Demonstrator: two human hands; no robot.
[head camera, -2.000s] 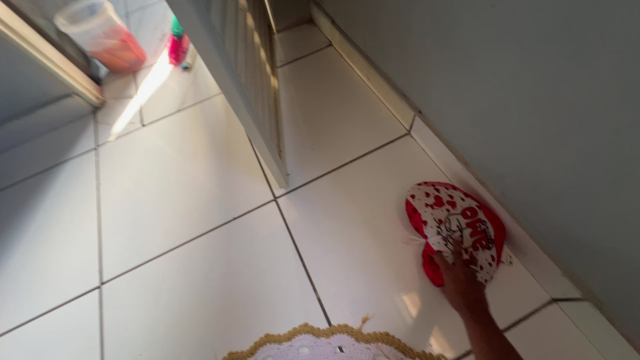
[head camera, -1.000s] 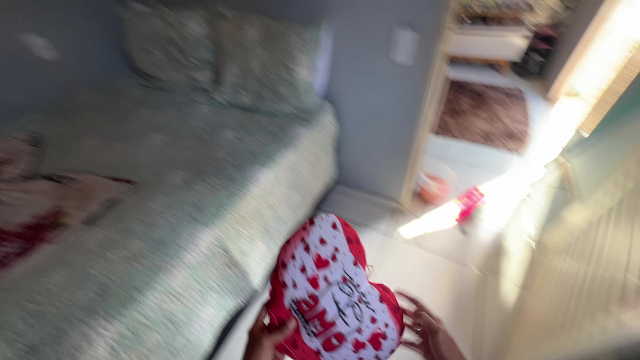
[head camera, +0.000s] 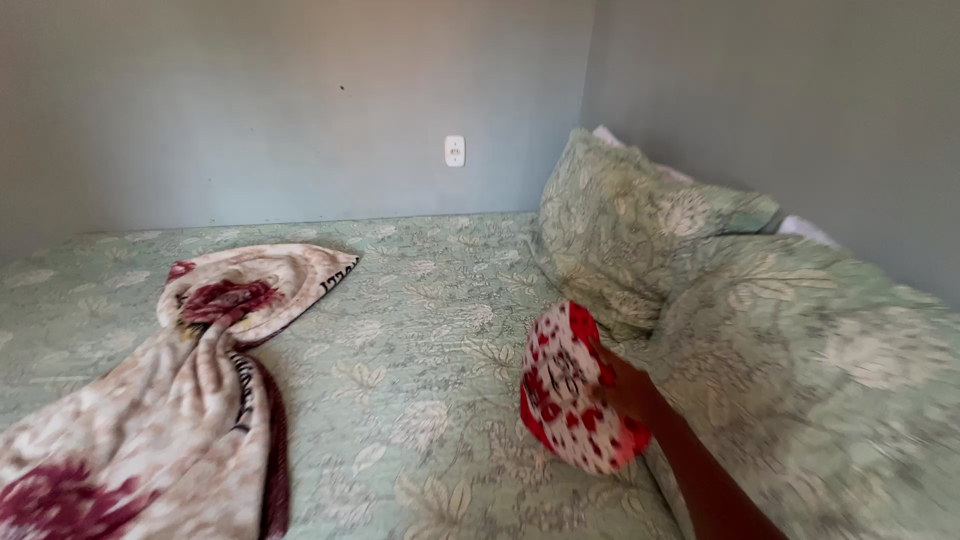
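A heart-shaped cushion (head camera: 574, 405), red at the edge with a white face bearing small red hearts and writing, is in my right hand (head camera: 626, 390). The hand grips its right side, over the bed beside the pillows. The cushion is tilted; whether it touches the sheet I cannot tell. A green pillow (head camera: 622, 217) with a leaf and flower print leans at the wall corner, and a second such pillow (head camera: 840, 360) lies nearer, right of my forearm. My left hand is out of the frame.
The bed (head camera: 420, 300) has a green floral sheet and stands against grey-blue walls. A cream fleece blanket (head camera: 187, 390) with dark red flowers lies twisted on its left part. A white wall socket (head camera: 454, 151) is above the bed's far edge.
The heart cushion was on the floor tiles under one hand, then between both hands near the bed. Now it is over the bed in my right hand alone. The view has swung to the bed.
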